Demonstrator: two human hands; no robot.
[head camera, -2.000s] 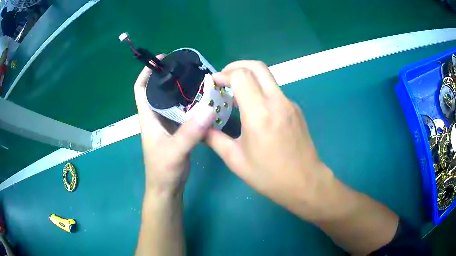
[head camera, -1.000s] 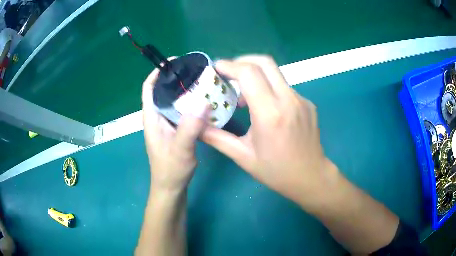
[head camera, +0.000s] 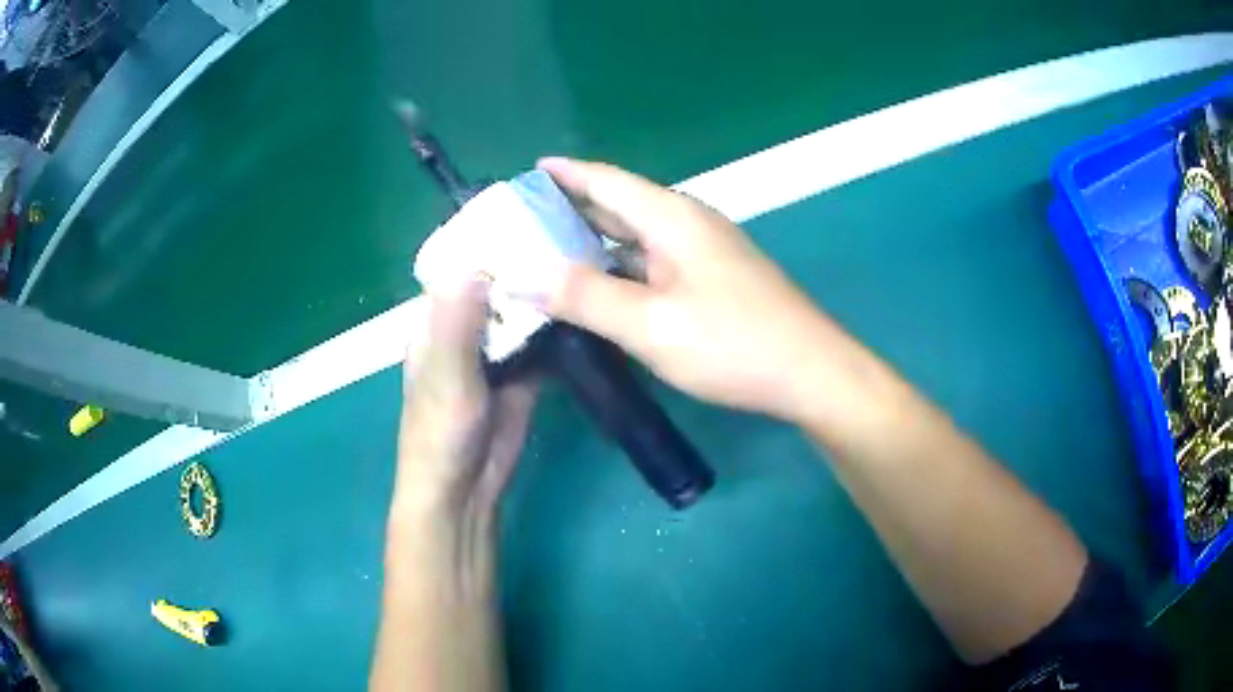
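Note:
The microphone body (head camera: 507, 237) is between my two hands, tilted, with its pale curved side facing up; it is blurred. Its black handle (head camera: 636, 426) points down to the right over the bench. The thin black neck (head camera: 440, 168) with a blurred tip points up to the left. My left hand (head camera: 457, 392) holds the body from below, thumb on the pale side. My right hand (head camera: 676, 277) grips its right side, fingers at the far edge and thumb across the near part. The black face of the body is hidden.
A gold ring (head camera: 199, 500) and a small yellow and black tool (head camera: 187, 622) lie on the left of the bench. A blue bin (head camera: 1102, 291) of rings stands at right. A yellow cylinder (head camera: 87, 421) lies beyond the pale rail (head camera: 838, 156) on the left.
The body has turned over, so the black face is no longer seen and the handle has come into view. Both hands have shifted their hold. The yellow cylinder shows more fully.

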